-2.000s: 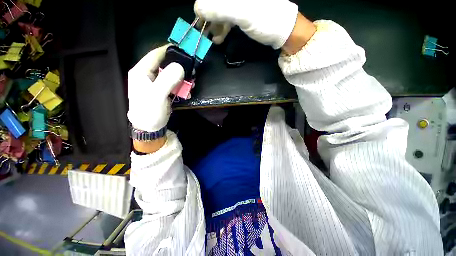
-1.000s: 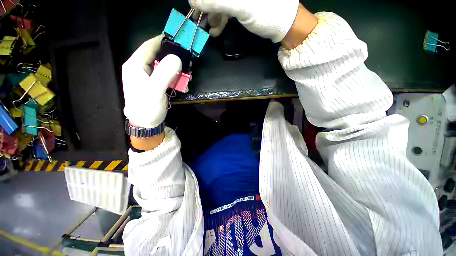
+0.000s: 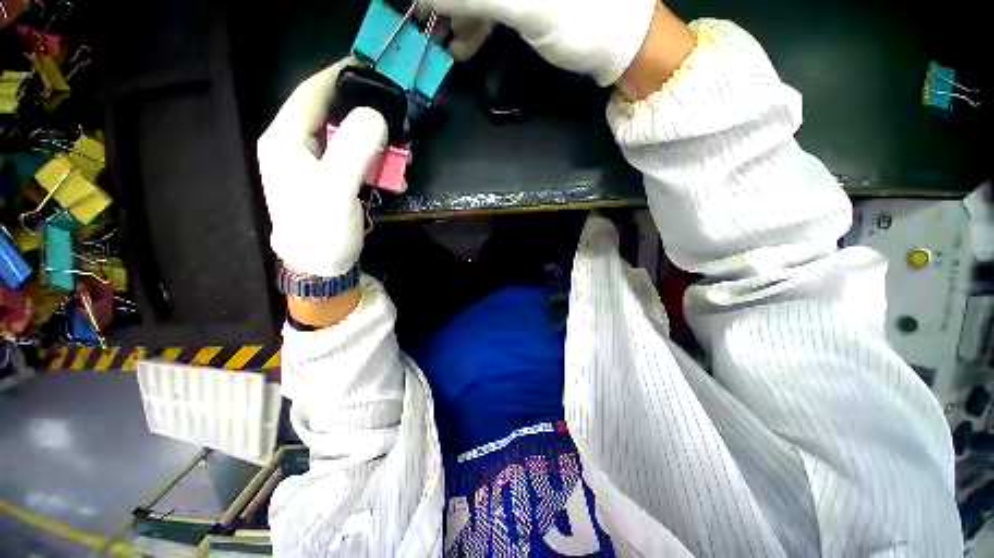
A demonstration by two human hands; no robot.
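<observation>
My left hand (image 3: 316, 180), in a white glove, holds a small black housing (image 3: 373, 96) above the front edge of the bench, thumb on its face. A pink binder clip (image 3: 389, 168) is at the lower side of the housing. A teal binder clip (image 3: 402, 49) is at its upper side, tilted. My right hand (image 3: 545, 27), also gloved, grips the silver wire handles of the teal clip; its fingers are partly cut off by the top edge. Whether the teal clip's jaws touch the housing cannot be told.
A mixed-colour heap of clips (image 3: 71, 191) lies at left beside a black tray (image 3: 180, 202). A lone teal clip (image 3: 940, 86) lies at the far right. A dark object (image 3: 504, 96) lies on the green bench (image 3: 752, 87). A grey control box (image 3: 910, 286) stands at right.
Both hands, with the housing and clips, have moved slightly up and left in the view. The teal clip now sits a little higher, and more of the housing's black face shows than one second ago.
</observation>
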